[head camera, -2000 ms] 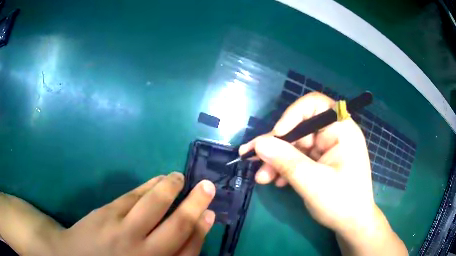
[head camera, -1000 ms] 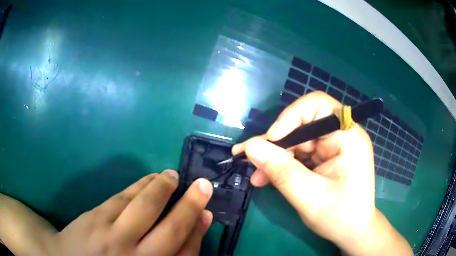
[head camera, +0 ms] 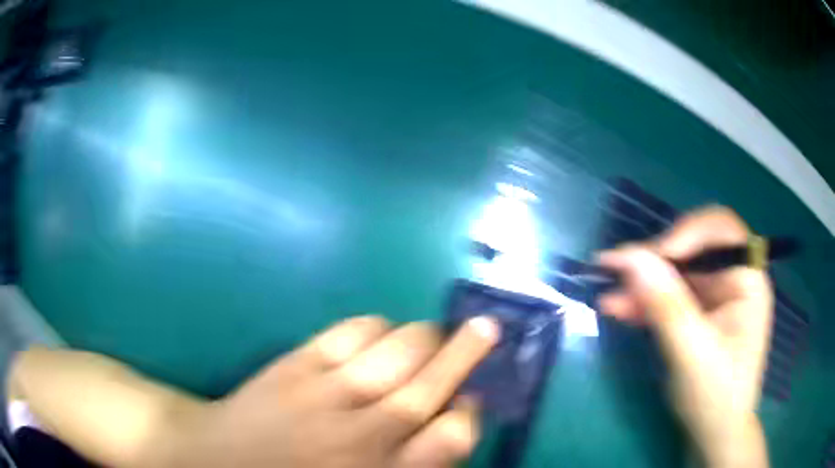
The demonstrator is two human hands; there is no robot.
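The picture is blurred. A black housing lies on the green mat at the lower middle. My left hand lies on its left side, with fingertips on its inner face. My right hand holds dark tweezers with a yellow band, to the right of the housing; the tip is over the liner sheet and too blurred to make out. The clear liner sheet has bright glare and dark adhesive pads, partly behind my right hand. One small dark pad shows at the glare's left edge.
Dark blurred items, possibly housings, are at the upper left edge. A curved white strip crosses the green mat at the upper right. A pale edge shows at the far left.
My right hand and the tweezers have moved off the housing to the right, over the sheet. The whole view has shifted, and dark items now show at the left. My left hand stays on the housing.
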